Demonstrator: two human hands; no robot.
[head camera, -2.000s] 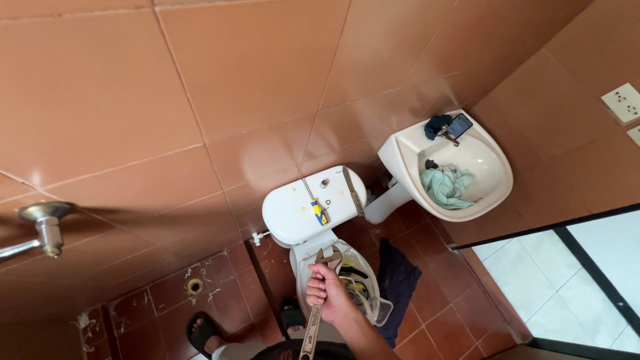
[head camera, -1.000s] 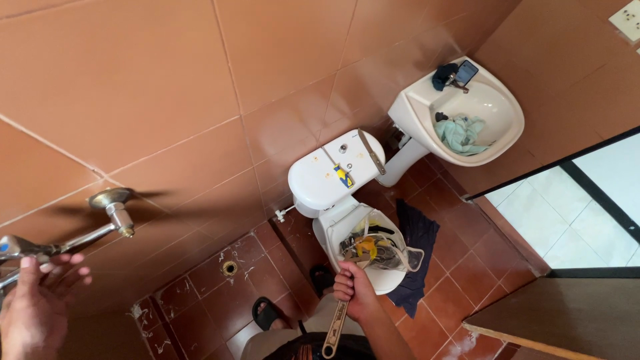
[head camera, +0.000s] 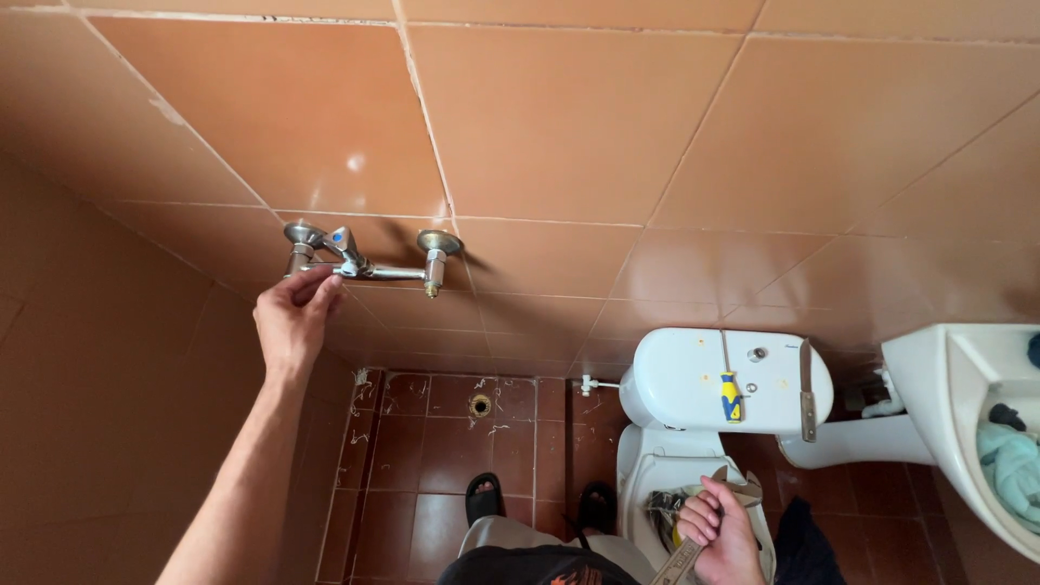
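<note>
On the tiled wall is a chrome shower mixer tap (head camera: 382, 271) with a blue-marked handle (head camera: 339, 240). The fingers of my left hand (head camera: 299, 313) pinch at the left part of its body, just below the handle; what lies between the fingertips is hidden. The tap's right end shows a bare brass threaded outlet (head camera: 432, 289). Low on the right, my right hand (head camera: 718, 528) is closed around an adjustable wrench (head camera: 681, 562), its jaws pointing up over the toilet bowl.
A yellow and blue screwdriver (head camera: 730, 396) and a knife (head camera: 807, 394) lie on the toilet tank lid (head camera: 666, 374). A sink (head camera: 934, 382) with a pale green cloth (head camera: 1007, 463) stands right. Dark cloth (head camera: 806, 544) lies by the toilet. The floor has a drain (head camera: 480, 405) and white scraps.
The view has swung left to the tap. My left hand, absent two seconds ago, came into view near the tap and now touches its body. My right hand still holds the wrench.
</note>
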